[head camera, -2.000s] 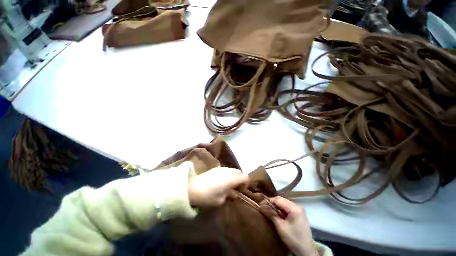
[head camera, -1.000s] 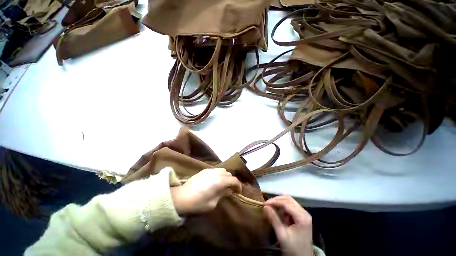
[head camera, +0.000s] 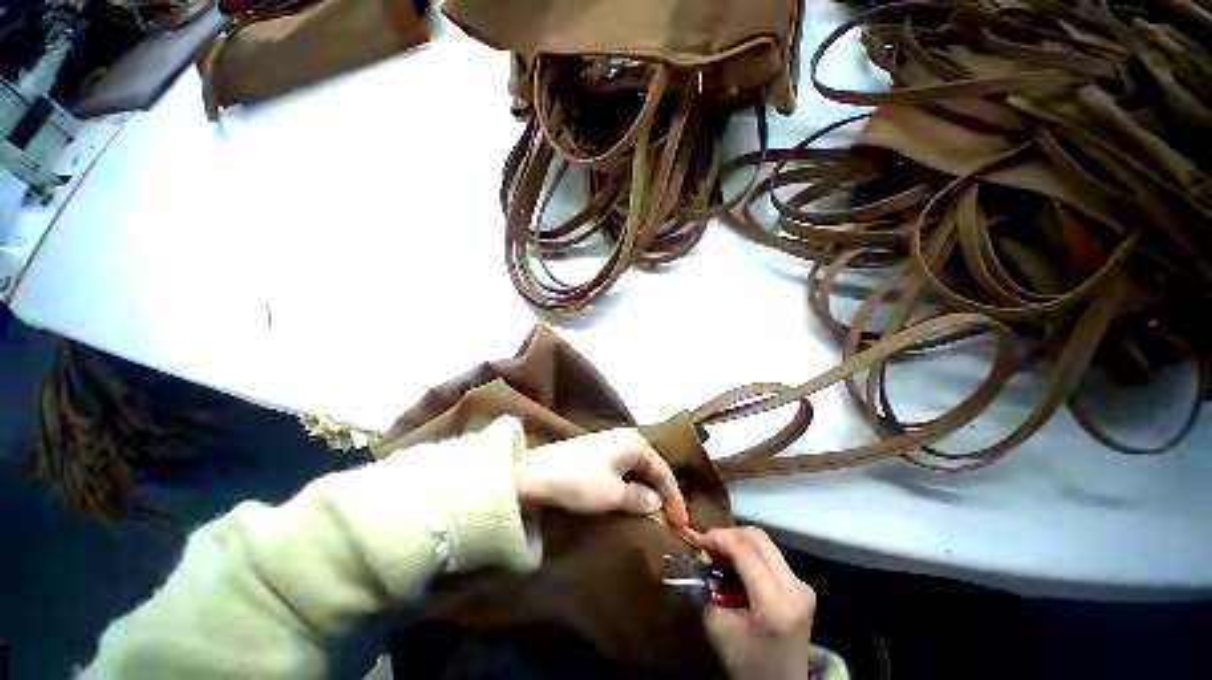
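A brown bag body (head camera: 572, 585) lies over the table's near edge, its upper corner folded up. My left hand (head camera: 605, 476) comes in from the left in a pale yellow sleeve and pinches a thin tan seam edge (head camera: 685, 533) of the bag. My right hand (head camera: 764, 598) is at the same edge, its fingertips almost touching my left fingertips. It holds thread snips (head camera: 694, 582) with silvery blades pointing left and a red grip partly hidden in the palm. A strap (head camera: 798, 465) of the bag runs right across the table.
Stacked bags (head camera: 638, 33) with hanging strap loops lie at top centre of the white table (head camera: 319, 239). A bag pile (head camera: 1063, 146) with tangled straps fills the right. A boxy brown bag (head camera: 312, 56) lies at top left. Brown strands (head camera: 93, 438) hang below the left table edge.
My hands have come closer together at the seam edge, and the snips' blades now show at my right hand. The view has shifted, first left and down, then partly back.
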